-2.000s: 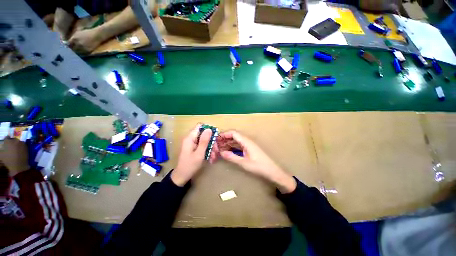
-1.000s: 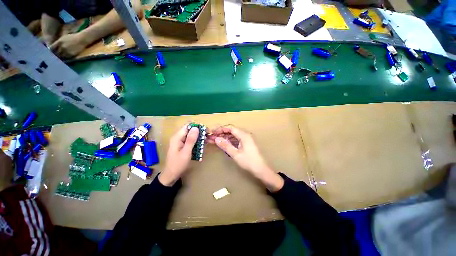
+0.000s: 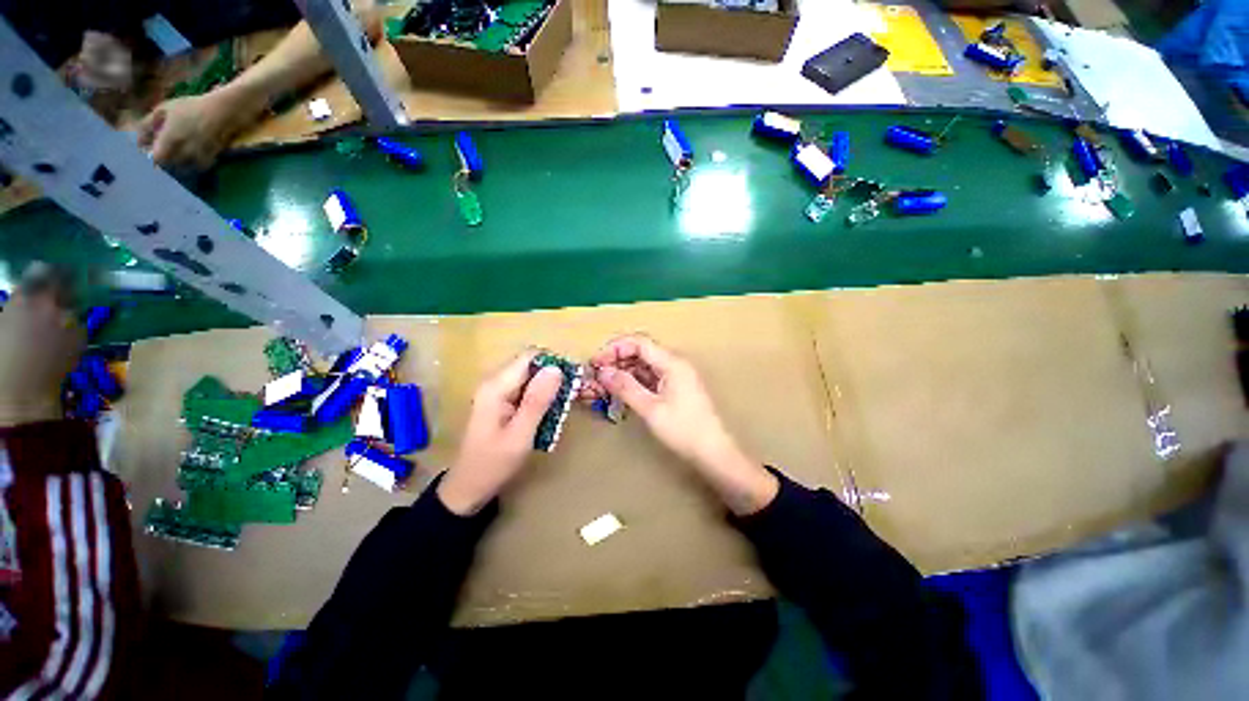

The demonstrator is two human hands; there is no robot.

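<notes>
My left hand (image 3: 500, 427) holds a green circuit board strip (image 3: 553, 400) upright, with a row of pale pads along its right edge. My right hand (image 3: 667, 405) is just right of the strip, fingertips pinched close to its pads. Thin reddish lead wires (image 3: 592, 389) show between the fingertips and the strip. A small bluish part, perhaps a battery cell (image 3: 611, 410), shows under the right fingers, mostly hidden. A small cream tab (image 3: 600, 529) lies flat on the cardboard sheet (image 3: 712, 527) nearer to me.
Green boards (image 3: 247, 473) and blue cells (image 3: 406, 418) lie heaped at left. A metal upright (image 3: 178, 226) stands behind them. The green conveyor belt (image 3: 575, 253) carries scattered cells. Boxes (image 3: 486, 69) stand across it. A person's striped sleeve (image 3: 62, 548) is at left; grey cloth (image 3: 1123, 603) at right.
The view has shifted slightly. Belt cells have moved right. The strip is now tilted more, and a bluish part shows below my right fingers. The neighbour's arm at left has reached toward the belt.
</notes>
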